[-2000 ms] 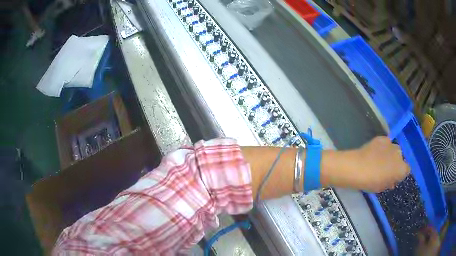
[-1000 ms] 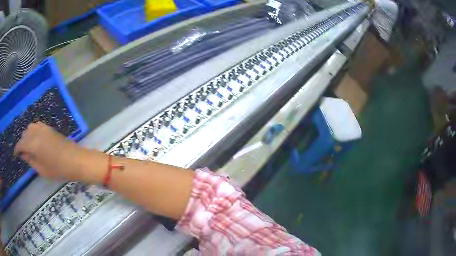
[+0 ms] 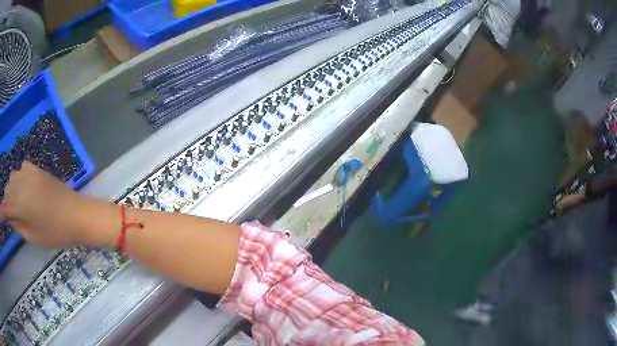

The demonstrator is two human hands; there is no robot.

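My right hand, with a thin red string at the wrist, is at the left edge, over the near side of the blue component bin. Its fingers are turned away and partly cut off, so I cannot tell whether they hold anything. The bin is full of small dark components. My forearm crosses the long row of joined circuit boards, which carries dark round cans and blue parts. My left hand is not in view.
Long dark bundled leads with clear plastic lie behind the boards. A second blue bin holds a yellow item. A fan stands far left. A blue stool with a white top and a person's shoe are at right.
The view has swung far along the line, then slightly further right. The left arm from the oldest frame is gone. My right hand remains by the bin, now nearer the picture's left edge.
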